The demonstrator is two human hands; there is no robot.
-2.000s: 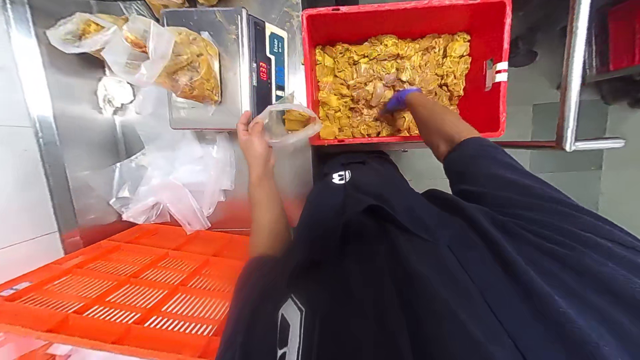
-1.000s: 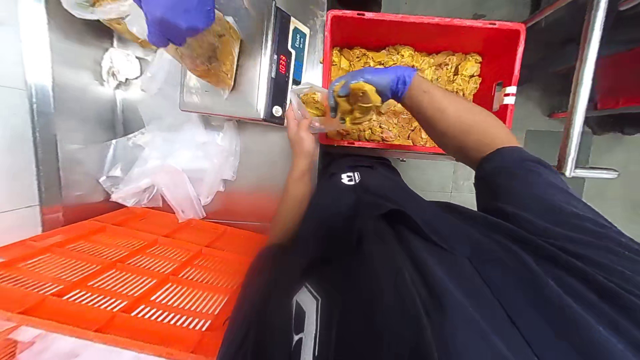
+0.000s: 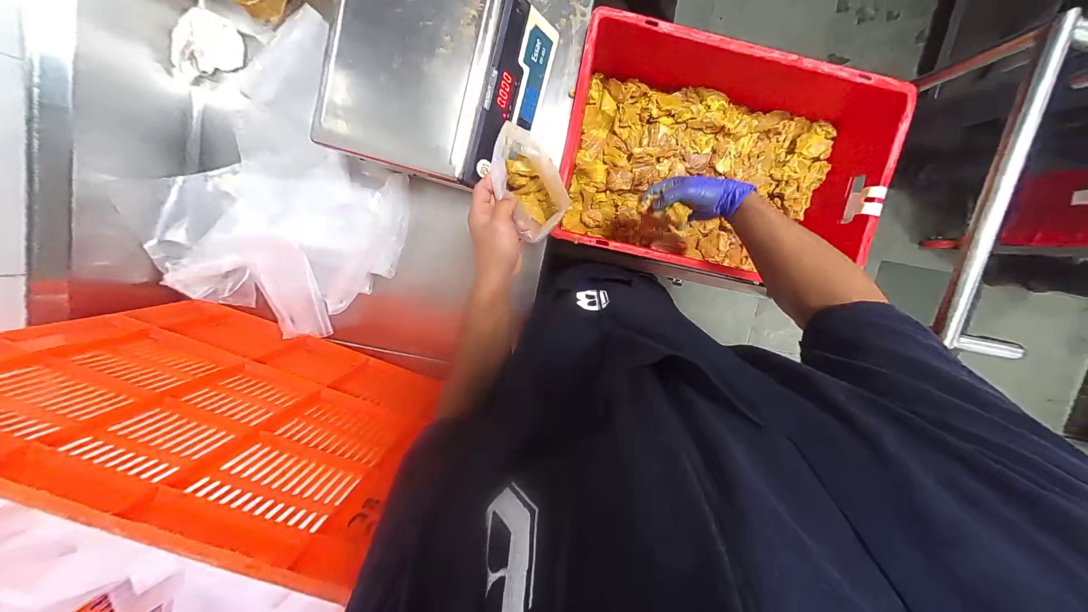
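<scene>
My bare left hand [image 3: 495, 223] grips the rim of a clear plastic bag [image 3: 554, 191] whose mouth gapes and which holds some yellow marinated meat. The bag is between the weighing scale [image 3: 408, 76] and the red plastic crate [image 3: 880, 136], against the crate's near left corner. My right hand [image 3: 701, 197], in a blue glove, is over the yellow marinated meat pieces [image 3: 756, 140] in the crate. Its fingers are curled at the meat, and a piece shows at the fingertips. The scale's steel platform bears nothing, and its red display is lit.
Loose clear plastic bags [image 3: 289, 212] lie on the steel counter [image 3: 425, 297], with a crumpled white item [image 3: 206, 42] behind them. An orange slotted plastic crate [image 3: 204, 425] fills the lower left. A metal rail [image 3: 1011, 178] stands at the right.
My right hand has moved from beside the bag, where it held meat, back over the meat in the crate. The filled bag on the scale, with another gloved hand at it one second ago, is gone from the platform.
</scene>
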